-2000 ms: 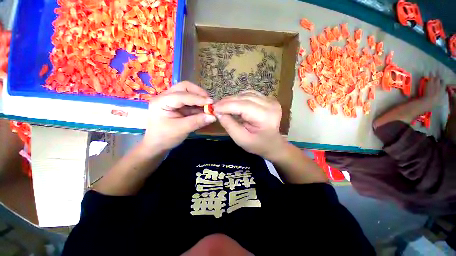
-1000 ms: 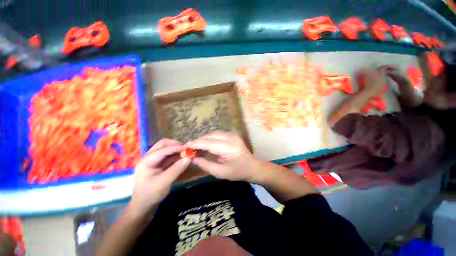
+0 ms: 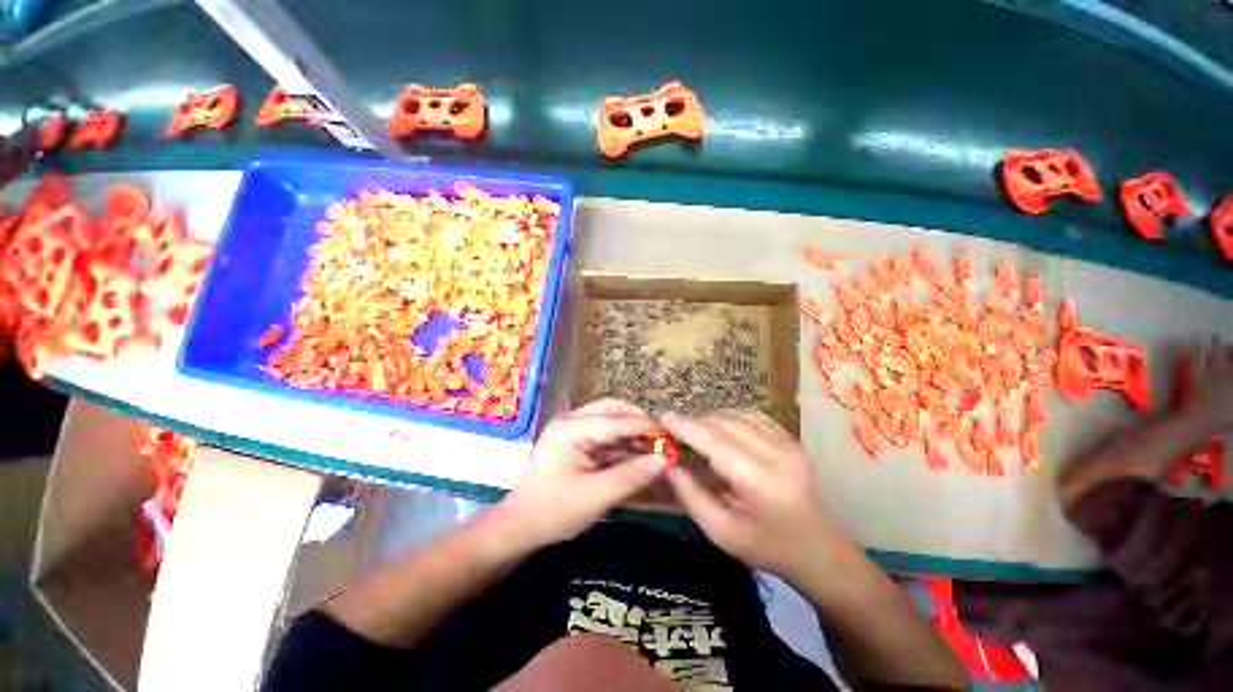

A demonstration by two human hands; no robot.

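Note:
A small orange part point(image 3: 664, 449) is pinched between the fingertips of both hands, above the near side of the open cardboard box. My left hand point(image 3: 584, 466) holds it from the left and my right hand point(image 3: 748, 484) from the right. The fingers cover most of it; whether a metal part is fitted cannot be told. The cardboard box point(image 3: 784, 354) holds many tiny grey metal parts point(image 3: 656, 365). The blue bin point(image 3: 244, 291) to the left holds a heap of small orange parts point(image 3: 419, 291). A loose pile of orange parts point(image 3: 933, 354) lies right of the box.
Orange controller shells point(image 3: 652, 119) lie in a row on the green conveyor point(image 3: 757, 61) beyond the bench. More shells point(image 3: 88, 277) are heaped at the far left. A shell point(image 3: 1103, 368) lies right of the pile, near another person's arm point(image 3: 1136, 453). A carton point(image 3: 88, 541) stands below the bench.
The view has swung, first showing more of the belt, then more of the left side with the shell heap. Both hands still hold a small orange part together.

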